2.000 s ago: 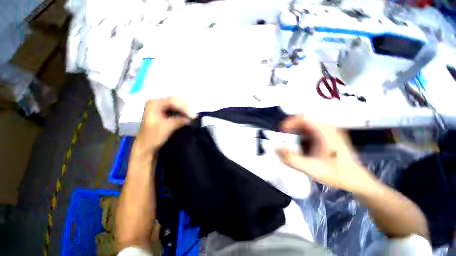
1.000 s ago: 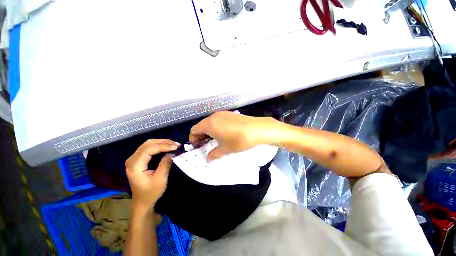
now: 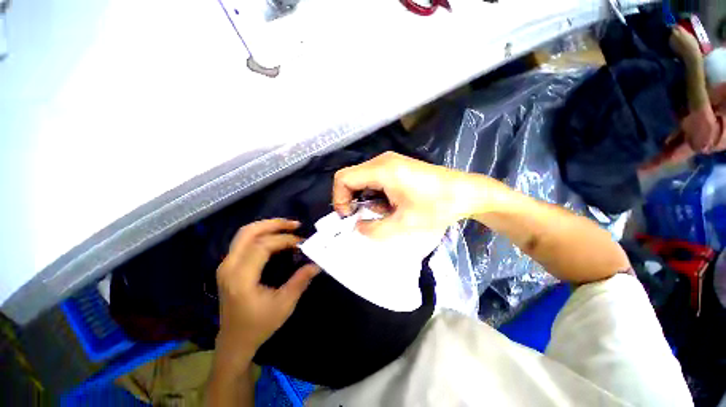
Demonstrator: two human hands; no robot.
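Note:
A dark cloth piece [image 3: 342, 334] lies bunched in the lap, with a stiff white backing piece [image 3: 382, 266] on top of it. My left hand [image 3: 267, 286] holds the dark cloth at the left corner of the white piece, thumb and fingers around the edge. My right hand [image 3: 398, 199] is above the white piece, its curled fingers pinching near the upper edge. A small white flap shows between the two hands. Whether a tool is in my right fingers cannot be told.
The white machine table [image 3: 143, 95] with its ruler edge is in front, red scissors handles [image 3: 426, 6] at the top. A clear plastic bag [image 3: 509, 143] and dark pieces [image 3: 613, 127] are at right. Blue crates [image 3: 99, 326] are at lower left. Another person's arm [image 3: 696, 95] shows at far right.
The view has shifted from the table down to the lap and rightward. My right hand has left the dark strip's far end and now pinches near my left hand, at the white piece's edge.

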